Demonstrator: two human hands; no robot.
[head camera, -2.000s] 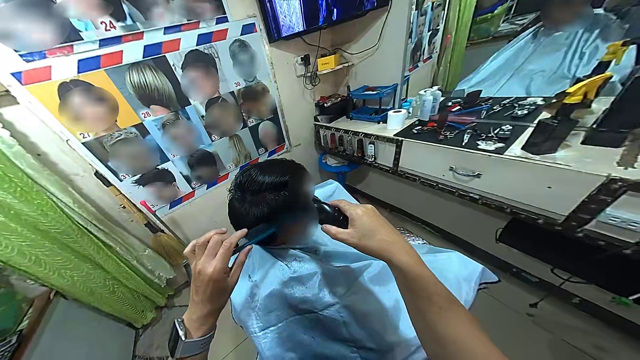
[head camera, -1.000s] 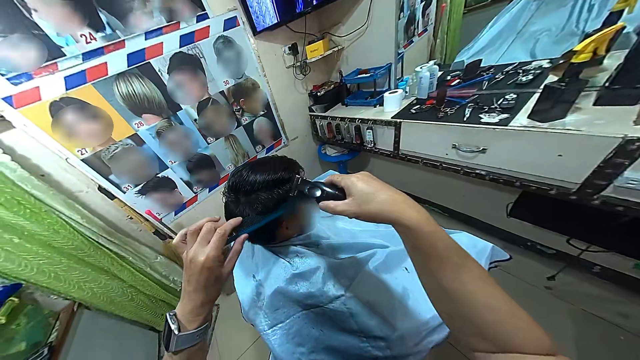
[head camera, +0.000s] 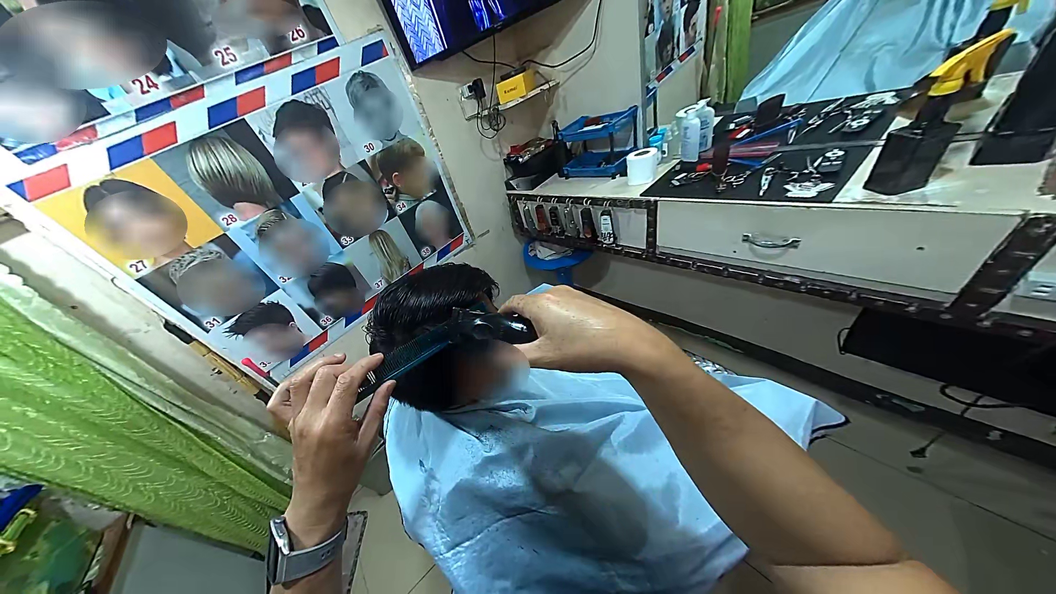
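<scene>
A seated person with short black hair (head camera: 429, 299) wears a light blue barber's cape (head camera: 528, 470). My left hand (head camera: 334, 412), with a watch on its wrist, grips the end of a dark blue comb (head camera: 421, 348), which lies slanted against the side of the hair. In my right hand (head camera: 577, 330) is a black hair clipper (head camera: 503, 327); its head meets the far end of the comb beside the hair. My right fingers are partly hidden behind the clipper and the back of the hand.
A haircut poster (head camera: 247, 206) hangs on the wall behind the person. At the right stands a counter (head camera: 841, 239) with a black mat (head camera: 763, 186) holding scissors and combs, and a blue tiered rack (head camera: 598, 144). A green curtain (head camera: 99, 412) hangs at the left.
Two seconds ago the comb and clipper were lower, near the side of the face; both are now higher against the hair. Both hands still hold their tools.
</scene>
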